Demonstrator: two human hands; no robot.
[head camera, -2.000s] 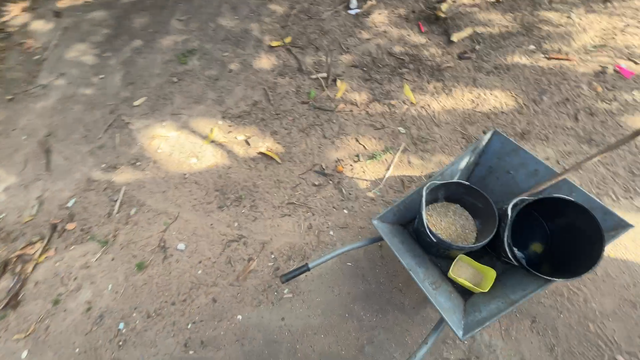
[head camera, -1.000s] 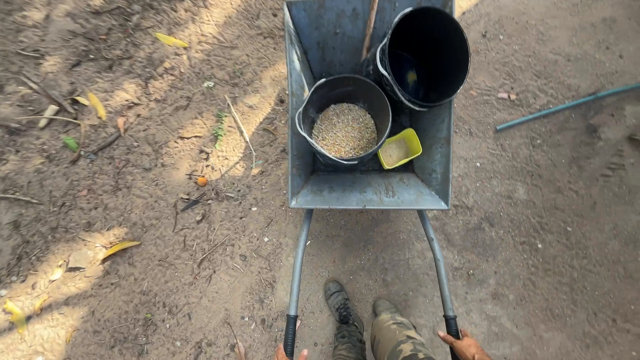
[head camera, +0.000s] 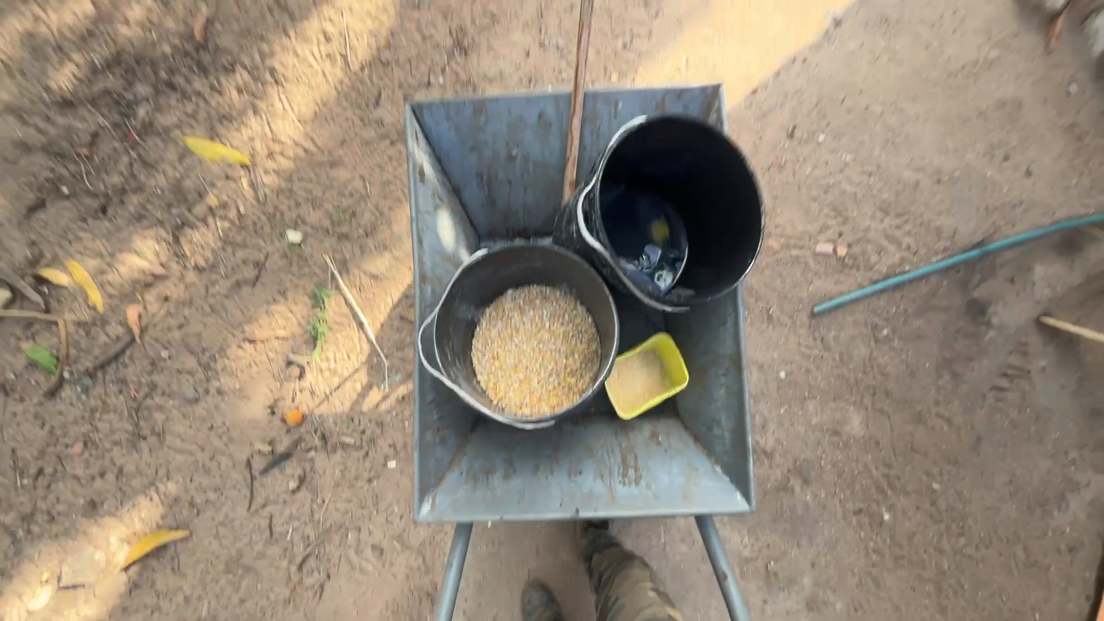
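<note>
A grey metal wheelbarrow (head camera: 586, 474) fills the middle of the view, its two handle tubes running out of the bottom edge. In its tray stands a black bucket (head camera: 454, 302) with a wire handle, partly filled with yellowish cracked grain (head camera: 536, 351). Behind it to the right, a second black bucket (head camera: 729, 207) leans and shows dark contents with a small yellow spot. A yellow plastic container (head camera: 677, 366) holding fine pale meal sits beside the grain bucket. A wooden stick (head camera: 578, 95) rests against the tray's far part. Neither of my hands is in view.
Bare earth surrounds the wheelbarrow, with fallen yellow leaves (head camera: 216, 150) and twigs on the left. A green-blue pipe (head camera: 949, 260) lies on the ground at the right, near a small brick fragment (head camera: 825, 248). My camouflage trouser leg (head camera: 630, 582) shows below the tray.
The view has swung onto the wheelbarrow. One second ago my hands were at its two handle grips; both are now out of the picture.
</note>
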